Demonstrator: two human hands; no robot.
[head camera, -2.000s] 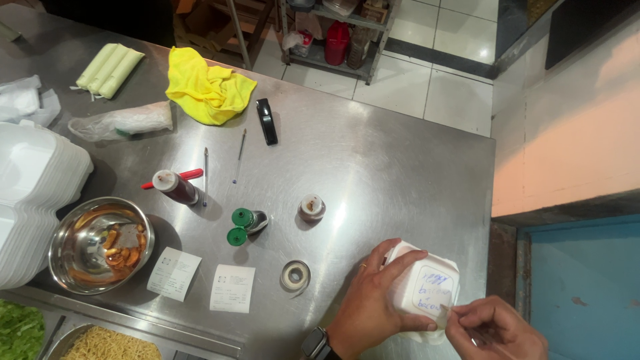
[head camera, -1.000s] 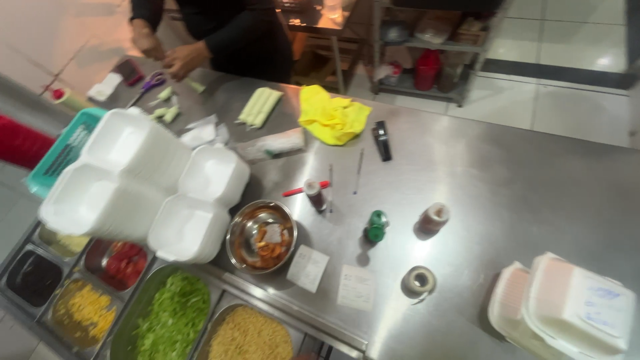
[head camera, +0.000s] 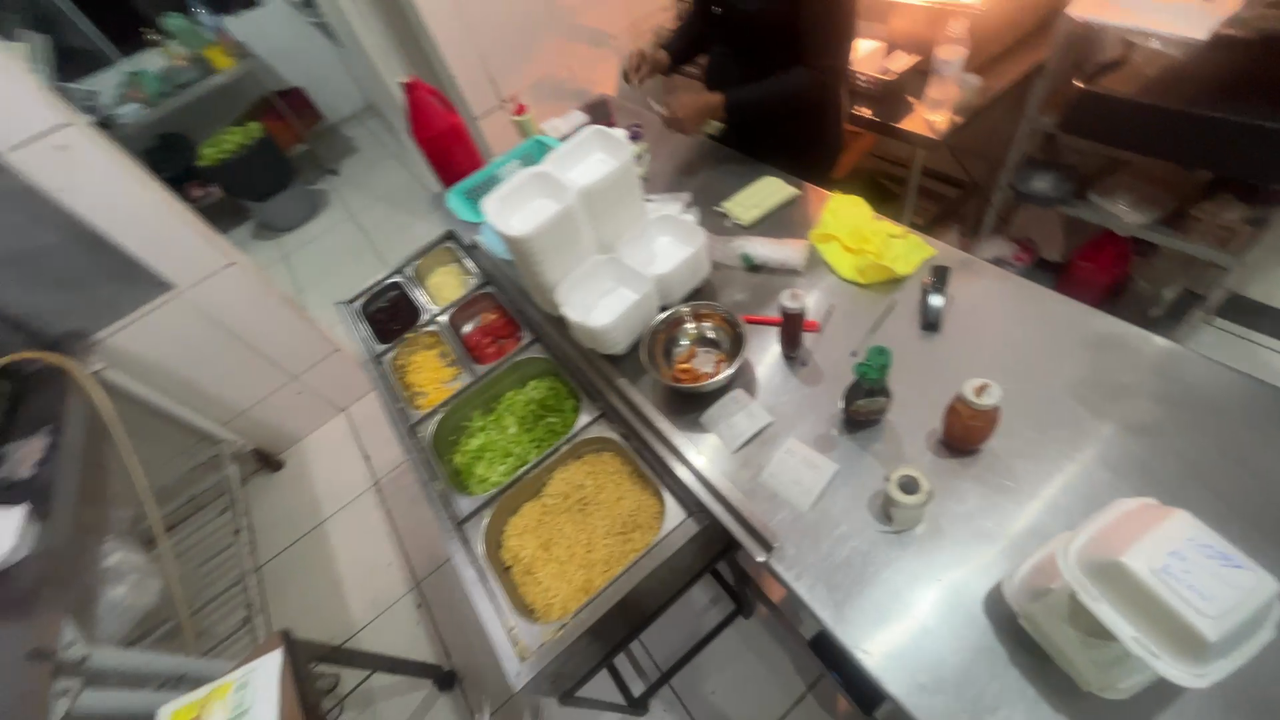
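Neither my left hand nor my right hand shows in the head view. White foam takeaway containers (head camera: 1190, 590), the top one bearing blue writing, stand at the right of the steel table (head camera: 1130, 430). Left of them are a roll of tape (head camera: 907, 498), a spice jar with a white lid (head camera: 971, 415) and a dark bottle with a green cap (head camera: 867, 390). A steel bowl (head camera: 694, 347) holds orange-brown food pieces. Beside it, a sauce bottle (head camera: 792, 325) stands by a red-handled tool (head camera: 765, 321). Two paper slips (head camera: 799, 473) lie near the table edge.
Stacked foam containers (head camera: 570, 215) stand beside a topping rail with shredded lettuce (head camera: 515, 430) and thin crisp strips (head camera: 585, 535). A yellow cloth (head camera: 868, 240) and a black stapler-like object (head camera: 934, 298) lie farther back. Another person (head camera: 770, 80) works at the far end.
Both my hands, on the written-on foam container two seconds ago, have left the view, and the container stands on the table. The view has swung left, bringing in the topping rail and the other person.
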